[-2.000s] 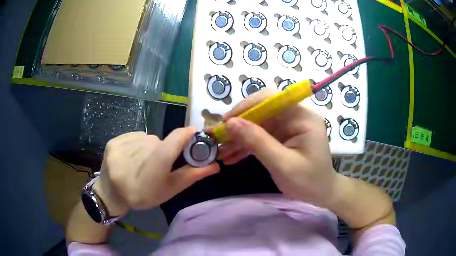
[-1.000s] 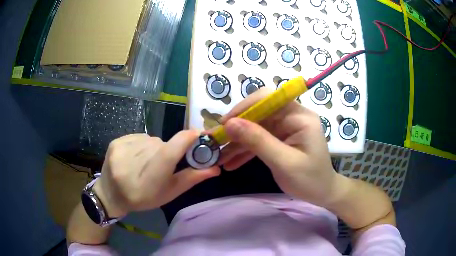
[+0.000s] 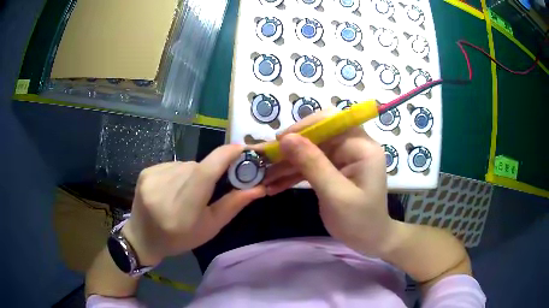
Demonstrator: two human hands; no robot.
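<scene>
My left hand (image 3: 183, 195) holds a small speaker driver (image 3: 247, 171) between thumb and fingers, its silver ring and grey centre facing up. My right hand (image 3: 340, 174) grips the yellow test probe (image 3: 331, 130); its front end is at the upper right rim of the driver. Whether the tip touches is too small to tell. Red and black wires leave the rear of the probe. The white foam tray (image 3: 241, 120) lies just beyond my hands with rows of drivers in its cut-outs. One cut-out at its near left, partly hidden by my hands, shows no driver.
A tan cardboard sheet (image 3: 111, 39) lies on clear plastic trays (image 3: 195, 54) at left. The probe lead (image 3: 469, 60) trails to the right over the green mat (image 3: 517, 114). A perforated sheet (image 3: 451, 207) is below the bench edge at right, crinkled clear plastic (image 3: 135, 150) at left.
My hands, the driver and the probe front have moved slightly up towards the tray, partly covering the bare cut-out. The holds on driver and probe are unchanged.
</scene>
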